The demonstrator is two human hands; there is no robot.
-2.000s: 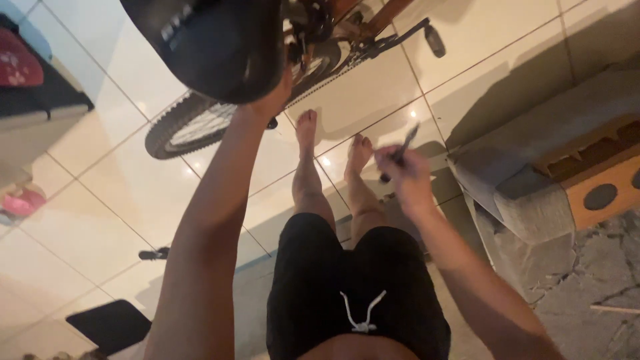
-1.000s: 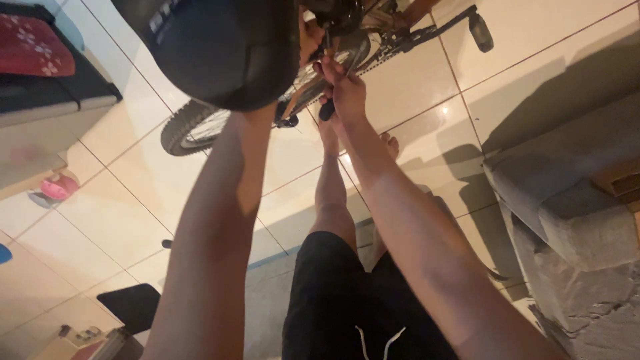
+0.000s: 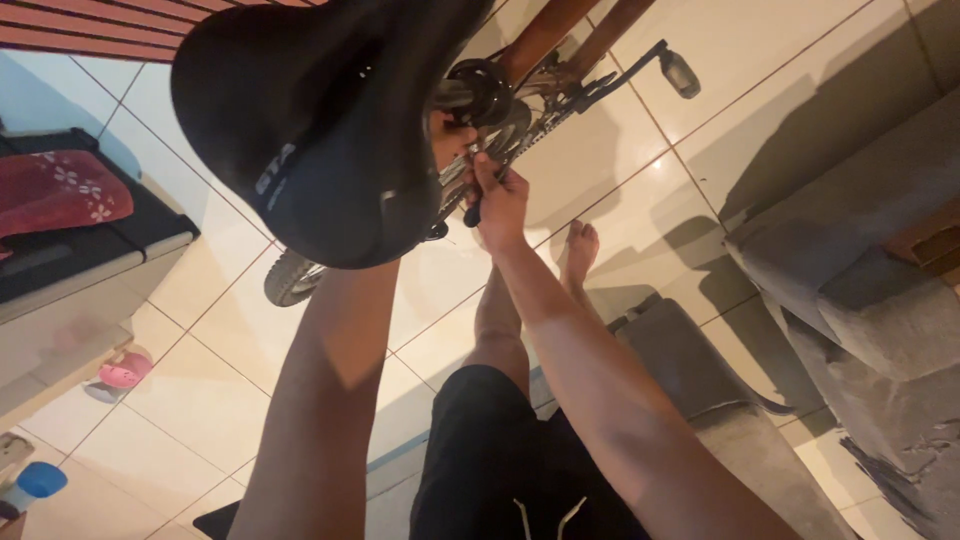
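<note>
A bicycle's black saddle (image 3: 345, 150) fills the upper middle, above the rear wheel (image 3: 296, 279). Partly behind the saddle, my left hand (image 3: 450, 141) is at the frame just below the seat clamp (image 3: 484, 90); what its fingers grip is hidden. Touching or close beside it, my right hand (image 3: 501, 196) is closed on a slim tool whose dark handle end (image 3: 472, 216) sticks out below the fingers. The tool's tip cannot be made out. The crank and pedal (image 3: 679, 75) lie up and to the right of both hands.
A grey sofa (image 3: 847, 202) runs along the right. At the left stands a dark-topped cabinet (image 3: 45, 259) with a red patterned cloth (image 3: 64, 191). A pink item (image 3: 126, 369) and a blue cup-like item (image 3: 41, 480) are lower left. My bare foot (image 3: 581, 251) is on the tiled floor.
My right hand, apart from the bicycle and holding a dark tool two seconds ago, has moved up beside my left hand under the saddle. The view has shifted so the saddle spans more of it.
</note>
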